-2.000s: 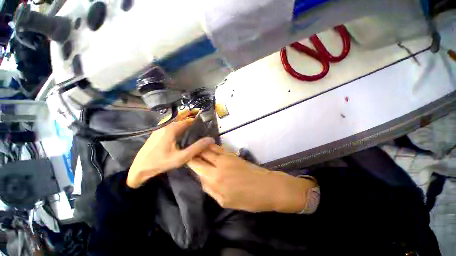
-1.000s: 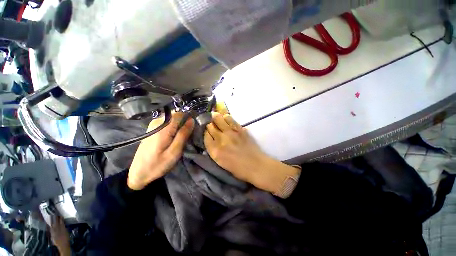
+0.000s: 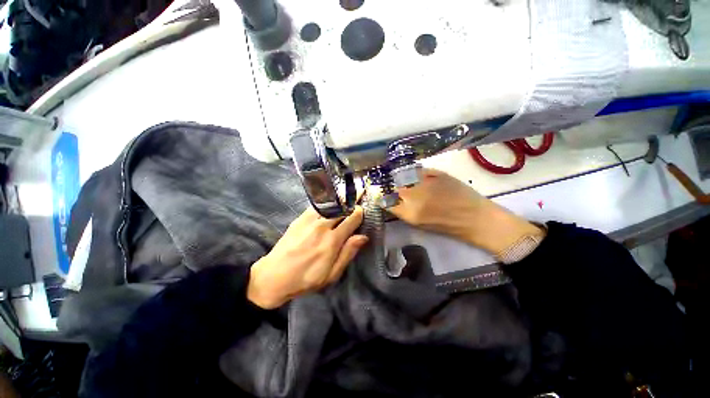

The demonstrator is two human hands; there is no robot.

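Note:
A dark grey garment [image 3: 187, 194] lies bunched over the table and the wearer's lap, with a dark curved zip-like edge at its left. A narrow ribbed grey band [image 3: 376, 233] runs down from the needle area [image 3: 376, 183] between the hands. My left hand [image 3: 307, 253] presses the grey fabric just left of the needle, fingertips near the presser foot. My right hand [image 3: 444, 206] is right of the needle, its fingertips at the fabric and partly hidden by the machine's metal parts. The white sewing machine head [image 3: 467, 54] stands above both hands.
Red-handled scissors [image 3: 498, 161] lie under the machine arm. A tool with an orange-brown handle [image 3: 689, 183] lies at the far right. A light-blue label [image 3: 65, 202] is on the table at the left. A grey trim strip [image 3: 475, 281] follows the table's front edge.
The view has swung left, showing more garment and the machine's top. My right hand has moved up beside the needle and now reaches partly behind the metal parts; the ribbed band now shows between the hands.

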